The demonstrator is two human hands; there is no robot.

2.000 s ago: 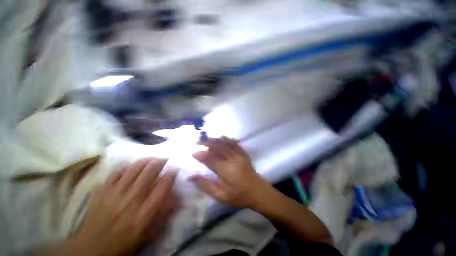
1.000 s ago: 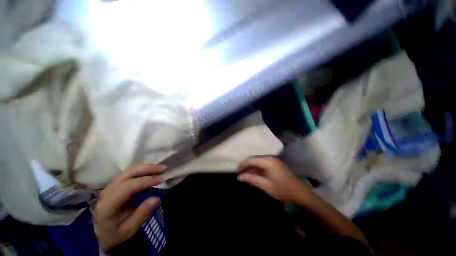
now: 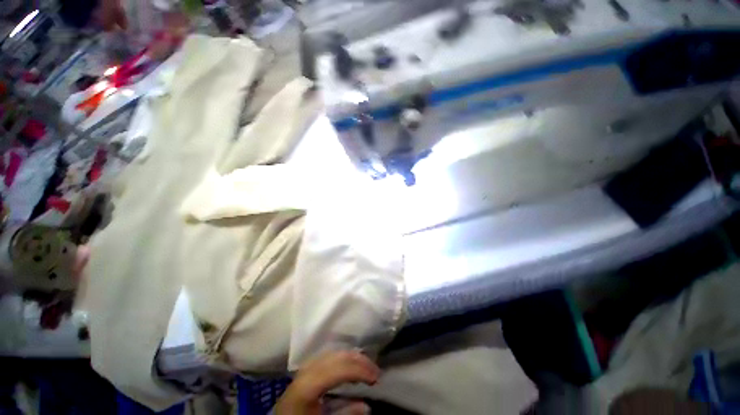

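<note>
The cream garment piece (image 3: 235, 267) lies wide and wrinkled left of and under the needle area and hangs over the table's front edge. My left hand (image 3: 329, 382) is at the bottom centre with bent fingers, pinching the hanging cloth near its lower edge. A blurred brown patch at the bottom right edge may be part of my right hand or arm; it is cut off and I cannot tell its state. The presser foot and needle (image 3: 397, 168) are in strong glare beside the cloth.
The white machine head (image 3: 560, 89) with a blue stripe spans the top. A black slab (image 3: 659, 182) lies on the table at right. Cream cloth with a blue strip (image 3: 704, 377) and a green basket edge (image 3: 582, 334) are lower right. Coloured cloth lies far left.
The view has swung up and left, showing the machine and the spread cloth. My left hand has closed on the hanging cloth. My right hand has left the cloth edge at the centre.
</note>
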